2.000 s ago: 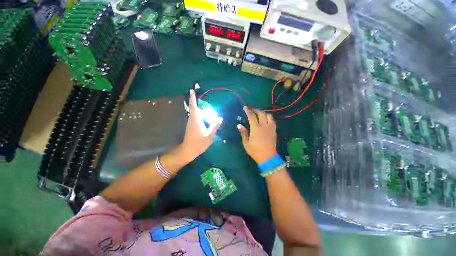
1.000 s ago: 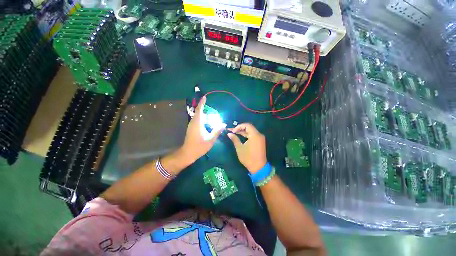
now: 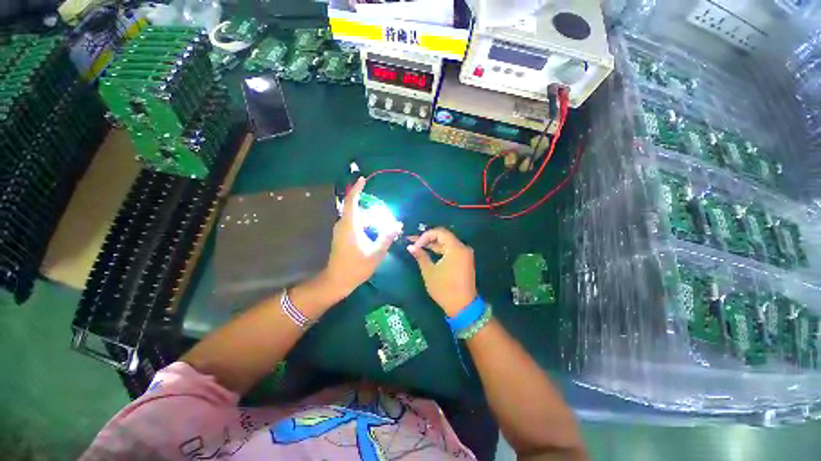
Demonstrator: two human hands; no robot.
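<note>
A lit circuit board (image 3: 380, 221) glows bright white in my left hand (image 3: 354, 248); the glare hides much of it. A red lead (image 3: 423, 187) runs to the board's upper left, where a small white and black plug (image 3: 353, 169) shows. My right hand (image 3: 446, 268), with a blue wristband, pinches a small dark tool (image 3: 409, 241) between thumb and finger at the board's right edge; whether it touches cannot be told. One green board (image 3: 395, 337) lies on the mat in front of me, another (image 3: 533, 278) to the right of my right hand.
A brown-grey plate (image 3: 270, 241) and black rack (image 3: 148, 230) with green panels (image 3: 162, 99) stand left. A phone (image 3: 267, 106), red-digit power supply (image 3: 397, 85) and white meter (image 3: 531, 54) are at the back. Clear trays (image 3: 621, 270) of boards are stacked right.
My right hand, open and farther right two seconds ago, has moved left to the board and closed on the small dark tool. Since one second ago both hands have barely moved.
</note>
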